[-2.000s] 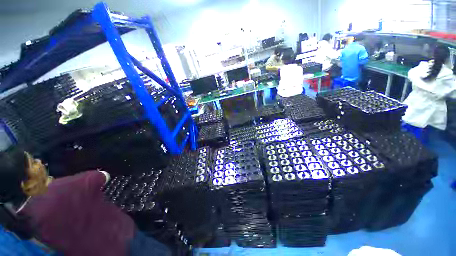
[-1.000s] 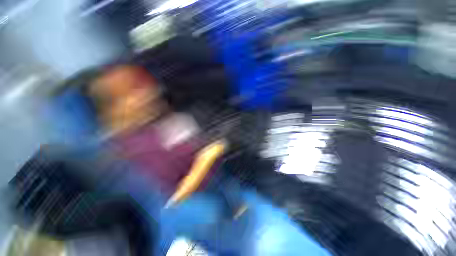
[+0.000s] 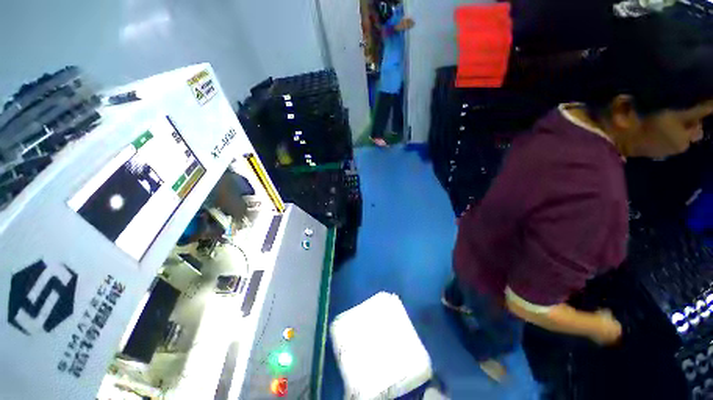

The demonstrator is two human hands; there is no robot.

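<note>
Neither of my hands is in view. The grey-white machine (image 3: 250, 328) marked XT-AFM1 stands at the left. Its touchscreen (image 3: 137, 191) shows a dark image area with a bright round spot. Inside the lit opening, a small dark fixture (image 3: 228, 283) sits on the pale bed, with a thin cable near it. A yellow light curtain bar (image 3: 265, 183) stands at the far side of the opening. The sloping panel has a green-lit button (image 3: 283, 358), a yellow-amber button (image 3: 288, 333) and a red-orange emergency stop (image 3: 279, 386).
A white-topped stool (image 3: 381, 348) stands beside the machine. A person in a maroon shirt (image 3: 547, 203) stands at the right by black trays (image 3: 692, 320). Another person in blue (image 3: 392, 62) is at the doorway. Black tray stacks (image 3: 301, 125) stand behind the machine, red bins (image 3: 483, 45) farther back.
The view has swung left from the tray stacks and blue frame to the machine. The person in maroon now appears at the right instead of the left.
</note>
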